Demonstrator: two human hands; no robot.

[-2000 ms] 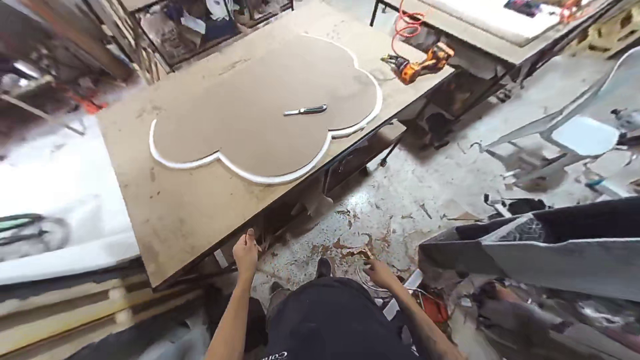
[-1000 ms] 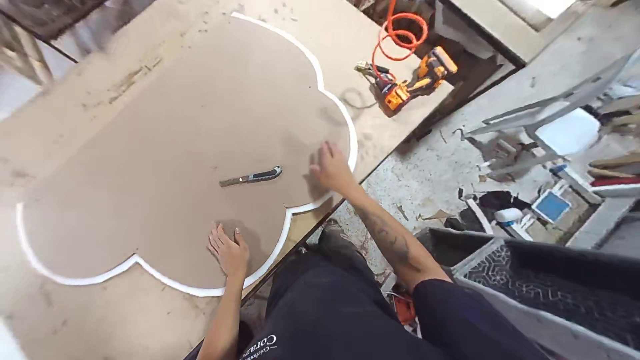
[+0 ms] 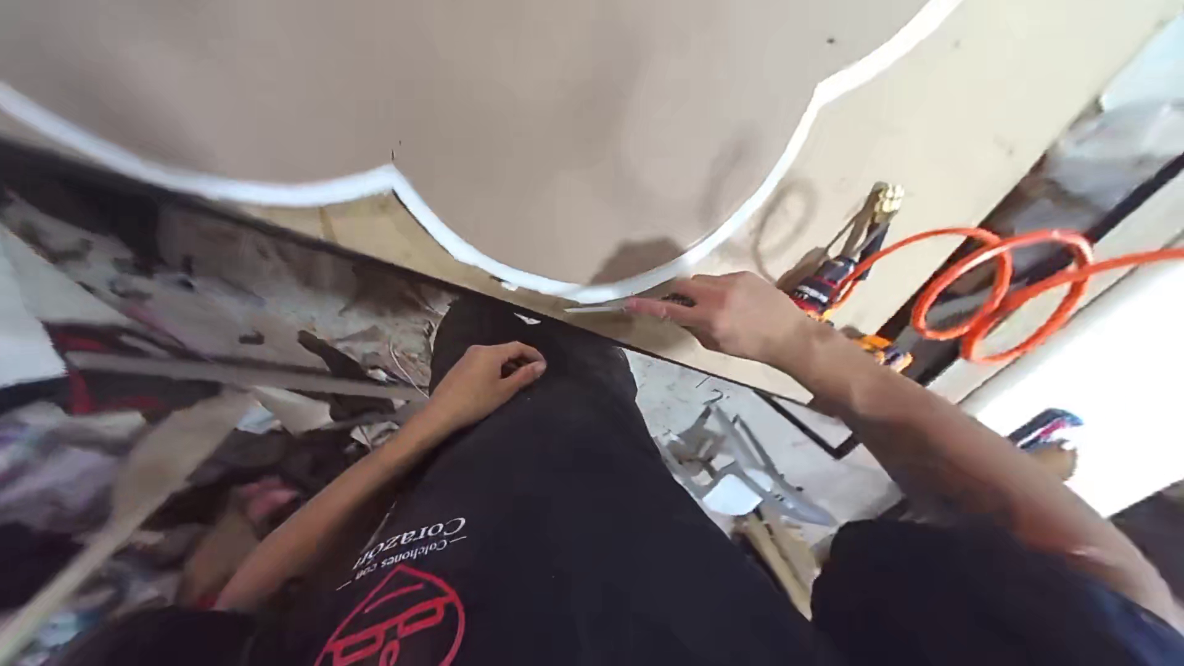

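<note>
My right hand (image 3: 731,313) holds a utility knife (image 3: 601,306), its narrow pale blade end lying at the white edge of the scalloped panel, close to the table's edge. The brown panel (image 3: 573,120), with a white foam-like border (image 3: 305,191), lies on the wooden tabletop (image 3: 980,139). My left hand (image 3: 488,377) rests near my dark clothing, below the table's edge, with fingers curled; nothing shows in it.
An orange coiled hose (image 3: 999,277) runs from an air tool (image 3: 832,277) on the tabletop at the right. An orange power tool (image 3: 881,350) is partly hidden by my forearm. Below stands a grey chair (image 3: 740,472), and scraps litter the floor at the left.
My right hand has taken hold of the knife that lay on the panel and is now at the panel's near edge. My left hand has left the panel. The view has shifted considerably.
</note>
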